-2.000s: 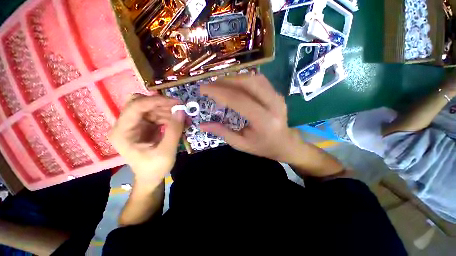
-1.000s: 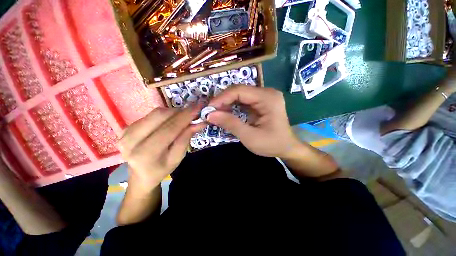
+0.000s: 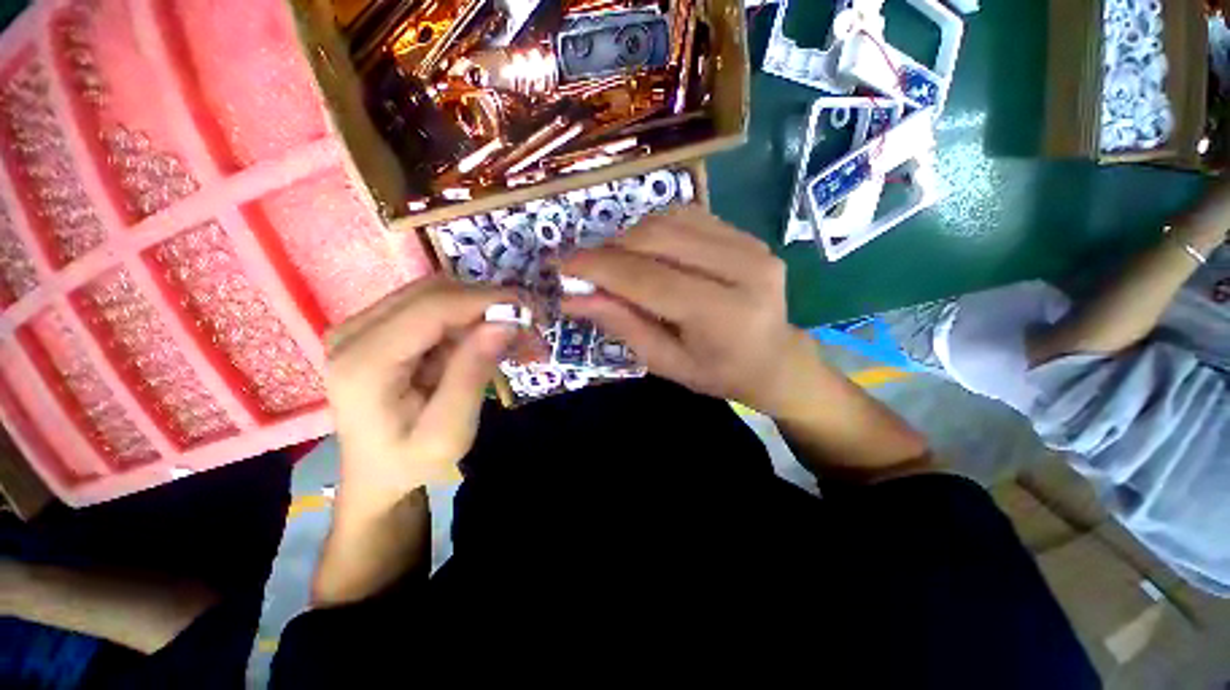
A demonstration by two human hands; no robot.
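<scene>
My left hand holds a small white round piece between thumb and fingertips. My right hand holds another small white piece at its fingertips, just to the right and slightly higher. The two pieces are apart, above the ring carton. That carton holds a heap of white rings and some small dark and clear rectangular parts. My fingers hide part of the carton and much of both pieces.
Beyond is a carton of copper parts with a grey housing. A pink compartment tray is at left. White frames lie on the green surface. Another carton and a person's sleeve are right; another arm is lower left.
My hands were together around a white ring one second ago; now the fingertips are apart with a white piece in each. The person's arm at lower left has moved down.
</scene>
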